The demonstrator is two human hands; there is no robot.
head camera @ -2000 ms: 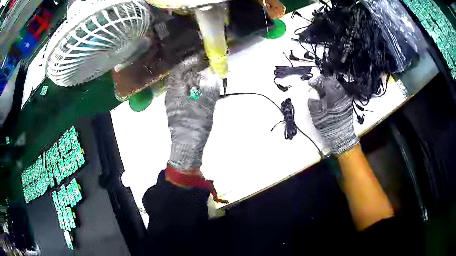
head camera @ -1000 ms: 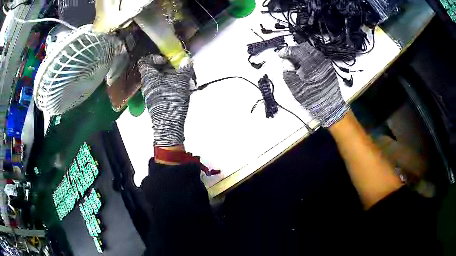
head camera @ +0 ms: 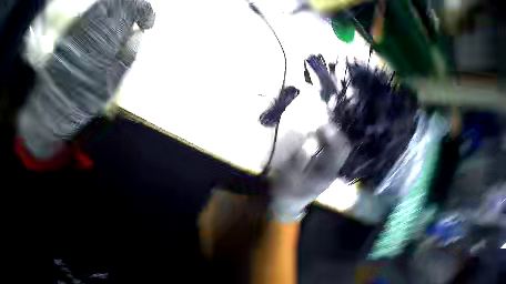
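The view is heavily blurred. A thin black cable, bundled mid-length, lies on the white sheet between my hands. Its upper end lies near the top edge and its lower part runs over the sheet's near edge. My left hand, in a grey knitted glove with a red wristband, is at the upper left, away from the cable; what its fingers hold cannot be made out. My right hand, gloved and blurred, is beside the cable pile; its grip is unclear. No circuit board can be made out in either hand.
A second small black cable bundle lies between the first one and the pile. A clear plastic bag is right of the pile, with green board rows beyond. A green round foot shows near the top edge.
The view has swung to the right and tilted. The fan and iron tip have left the picture. My left hand is now apart from the cable's upper end, which lies on the sheet.
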